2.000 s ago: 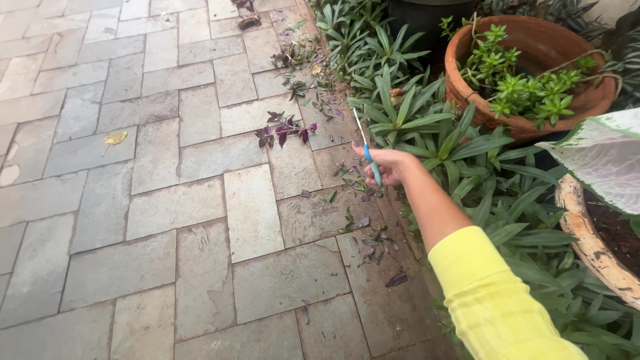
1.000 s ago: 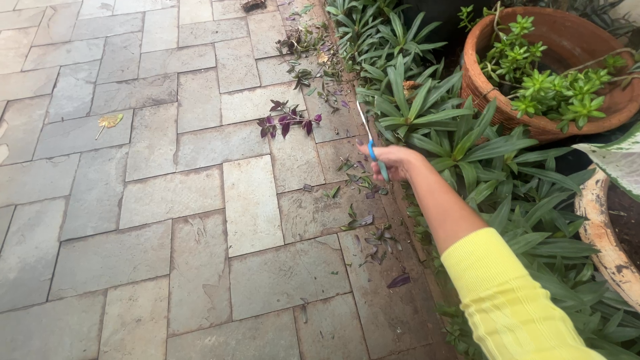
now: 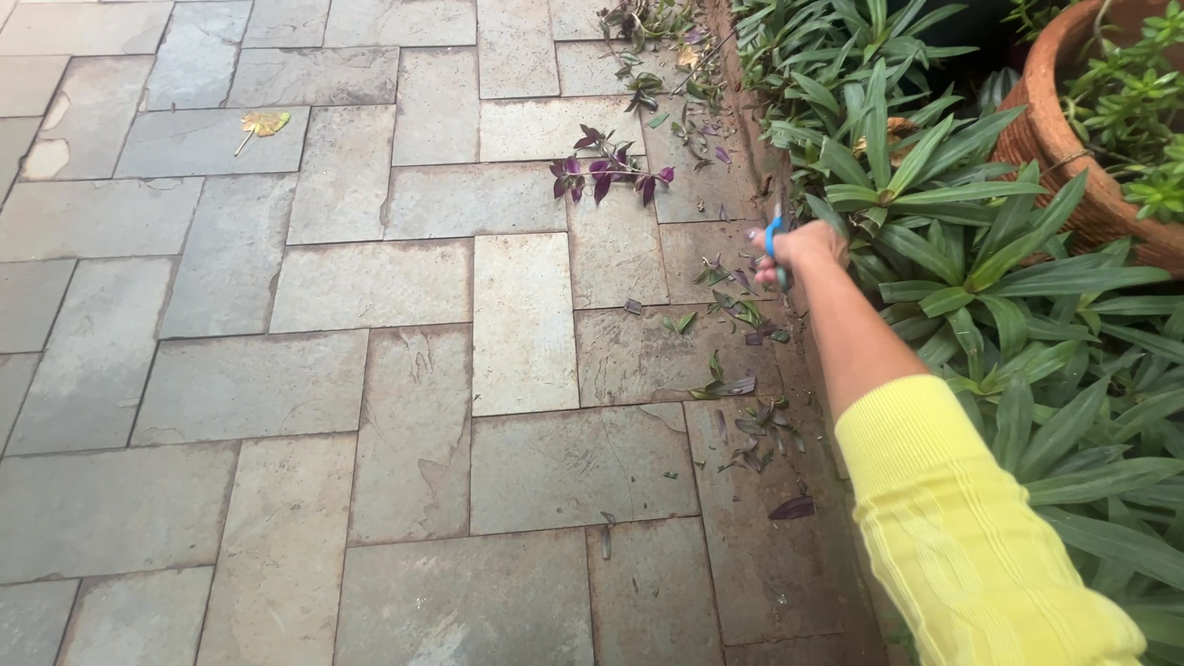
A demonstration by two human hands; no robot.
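Observation:
My right hand (image 3: 803, 254), at the end of a yellow knitted sleeve, holds a pair of scissors (image 3: 773, 239) by the blue handles. The blades point away from me and are blurred. Hand and scissors are over the edge where the paving meets the green strap-leaved plants (image 3: 980, 231). Left of the hand, a cut sprig with purple leaves (image 3: 606, 174) lies on the stone paving. Small green and purple leaf clippings (image 3: 763, 430) are scattered along the border below the hand. My left hand is out of view.
A terracotta pot (image 3: 1054, 102) with a green succulent stands at the upper right behind the plants. More trimmings (image 3: 647, 23) lie at the top along the border. A yellow dry leaf (image 3: 265, 123) rests on the paving at upper left.
The light-coloured pot at the right edge has gone out of view as the view shifted. The scissor blades, plain before, are now blurred. My right hand keeps its hold on the scissors.

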